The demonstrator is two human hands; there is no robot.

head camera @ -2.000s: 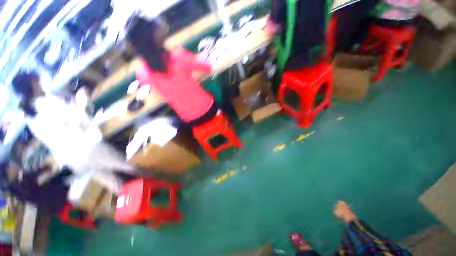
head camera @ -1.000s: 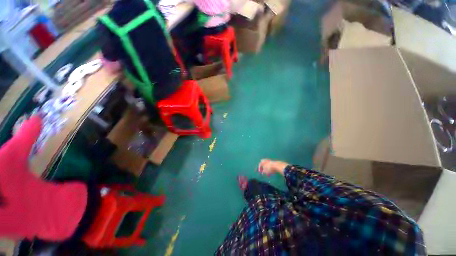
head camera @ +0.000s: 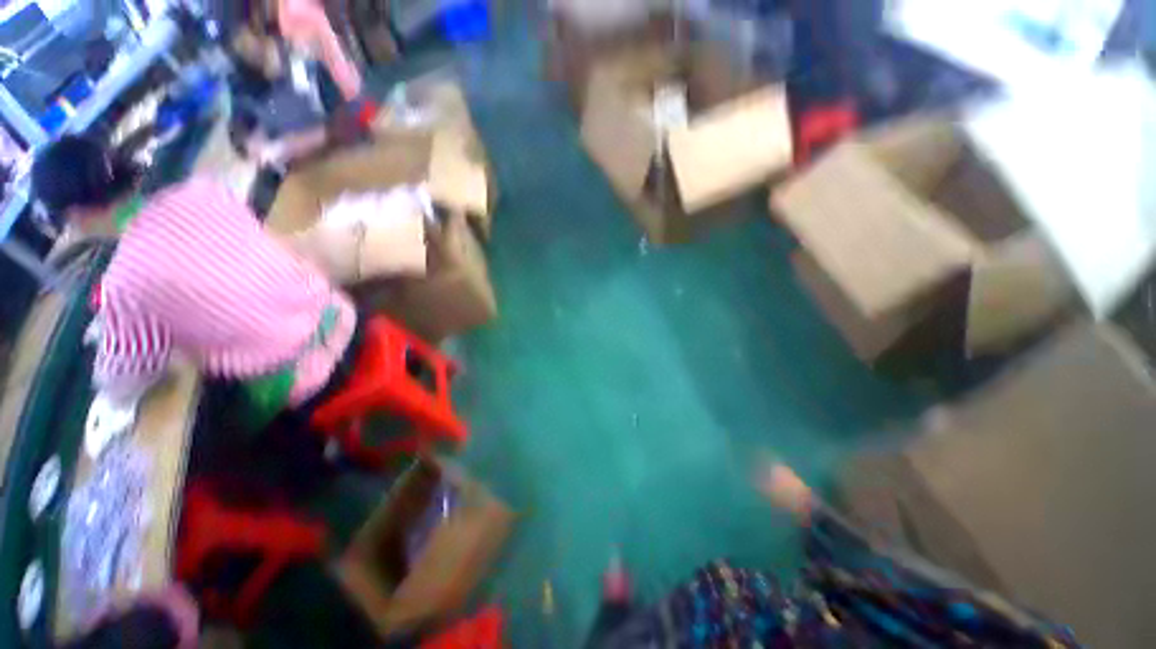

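My right hand [head camera: 783, 486] is bare, small and blurred at the lower middle, over the green floor at the end of a dark chequered sleeve. I see nothing held in it, but its fingers are not clear. My left hand is not in view. A large brown carton [head camera: 1040, 469] stands nearest on the right, cut off by the edge. Beyond it, an open carton [head camera: 875, 228] has its flaps up. Another open carton [head camera: 729, 152] stands further ahead.
A seated person in a striped top [head camera: 216, 285] is at the left bench [head camera: 152, 507], on a red stool [head camera: 396, 393]. An open carton [head camera: 431, 545] stands behind that stool. A carton with white contents [head camera: 380, 241] stands further up. Green floor [head camera: 609, 380] runs between the rows.
The view has moved forward along the aisle. The person with green straps has left the view, and the striped-top person is nearer. My right hand has stayed low in front.
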